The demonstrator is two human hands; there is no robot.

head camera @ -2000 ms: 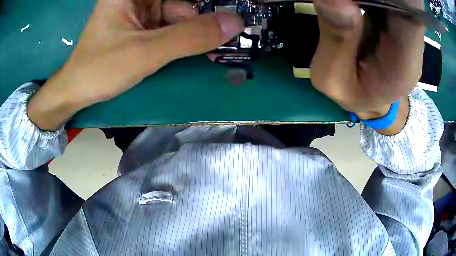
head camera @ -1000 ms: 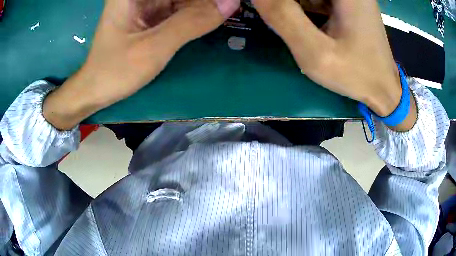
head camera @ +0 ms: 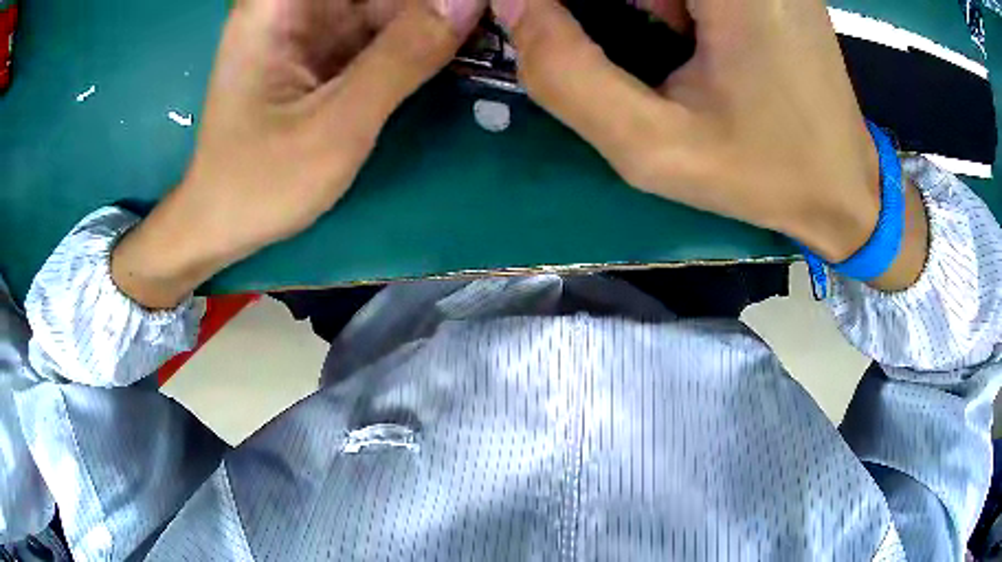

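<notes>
A small dark electronic module (head camera: pixel 486 52) is at the top edge of the view, mostly hidden by fingers. A pale grey disc (head camera: pixel 491 114) sticks out from its lower edge. My left hand (head camera: pixel 319 121) holds the module from the left, its thumb on top. My right hand (head camera: pixel 703 121), with a blue wrist strap (head camera: pixel 884 220), presses its thumb on the module from the right. The upper parts of both hands are cut off by the top edge. Whether a tool is in my right hand cannot be seen.
A black strip with white edges (head camera: pixel 923 93) lies at the right on the green mat (head camera: pixel 494 209). Small white scraps (head camera: pixel 179 117) lie at the left. A red object (head camera: pixel 6 44) shows at the upper left corner. The bench edge runs in front of my smock.
My right hand has come left from over the strip and now meets my left hand at the module. The thin metal tool seen earlier no longer shows. The disc now faces up, slightly further left.
</notes>
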